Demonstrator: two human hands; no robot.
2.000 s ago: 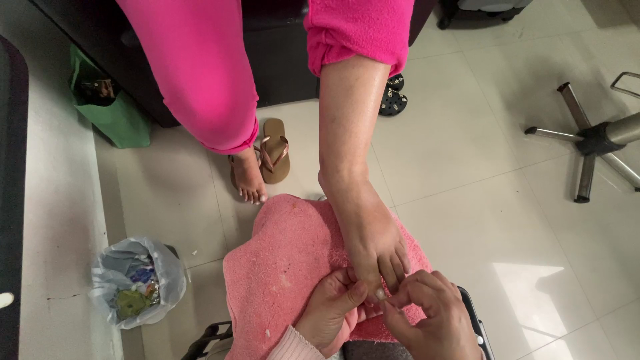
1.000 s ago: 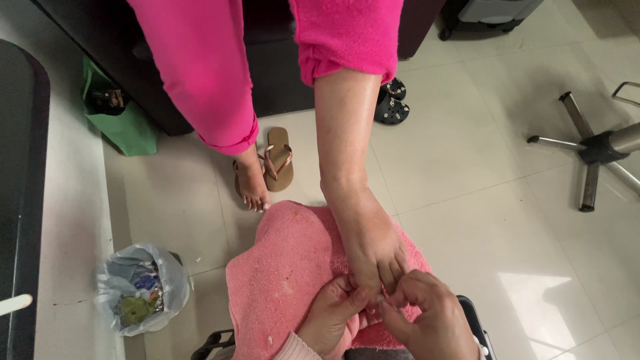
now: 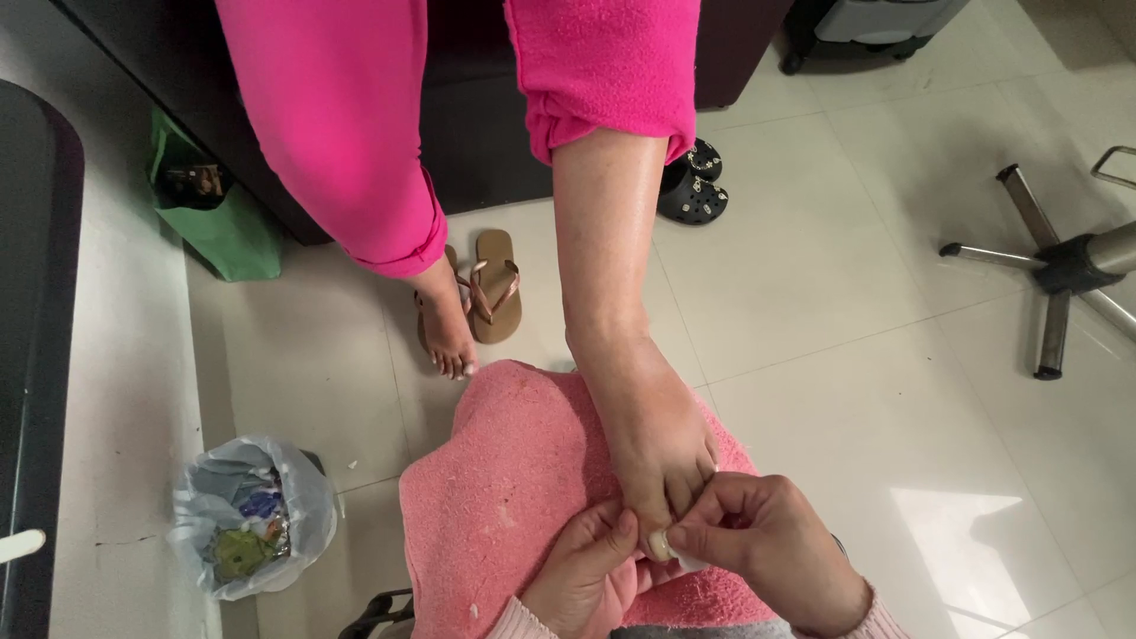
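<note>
Another person's bare foot [image 3: 652, 417] rests on a pink towel [image 3: 506, 497] at the lower middle. My left hand [image 3: 590, 564] is curled around the big toe from the left and below, its thumb along the toe's side. Between the thumb and fingers of my right hand [image 3: 754, 532] is a small white piece [image 3: 690, 561], perhaps cotton or a wipe, held against the big toenail [image 3: 660, 545]. The right fingers partly hide it and the smaller toes.
A lined waste bin [image 3: 306, 532] stands lower left, a green bag [image 3: 217, 231] above it. The person's other foot [image 3: 448, 333] is by brown flip-flops [image 3: 497, 293]. Black clogs [image 3: 692, 195] lie behind the raised leg. A metal chair base [image 3: 1056, 266] stands right; a dark tabletop [image 3: 35, 355] borders the left.
My right hand stays at the big toe, and the white piece in its fingers shows more plainly now. The left hand keeps its place around the toe.
</note>
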